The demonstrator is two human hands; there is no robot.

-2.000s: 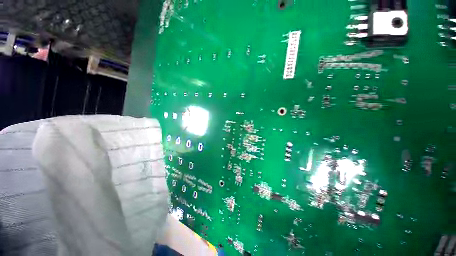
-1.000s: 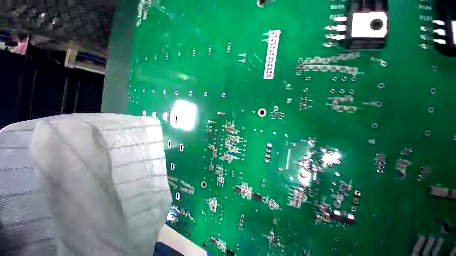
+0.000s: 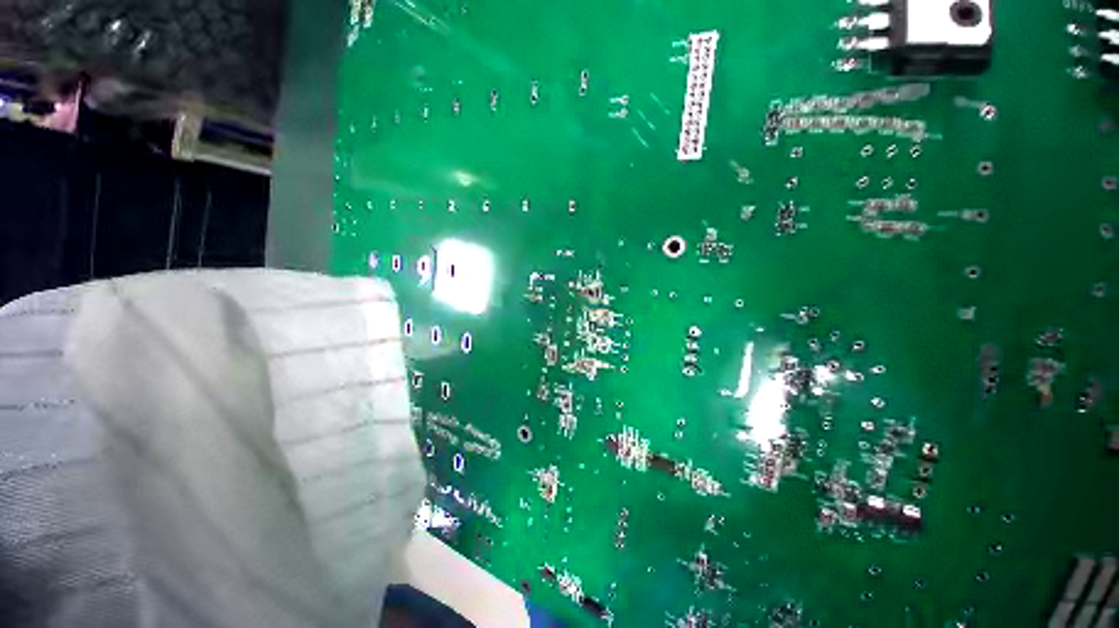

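The large green circuit board (image 3: 638, 307) fills the middle and right of the view, tilted in the picture, with white markings and tiny parts. A black power transistor with a silver-white face (image 3: 947, 27) is cut off by the top edge. White striped cloth, which looks like my gloved left hand (image 3: 233, 442), is large and close at the left and overlaps the board's left side. Its fingertips cannot be made out, nor whether it touches or grips the board. My right hand is not in view.
Dark vertical panels (image 3: 104, 215) stand beyond the board at the left. A grey-green strip (image 3: 301, 160) runs along the board's left edge. A white piece with blue beside it (image 3: 472, 579) shows below the cloth. Bright reflections cover parts of the board.
The board shifted left in the view, then partly back right and a little up. The white striped cloth has stayed almost in the same place.
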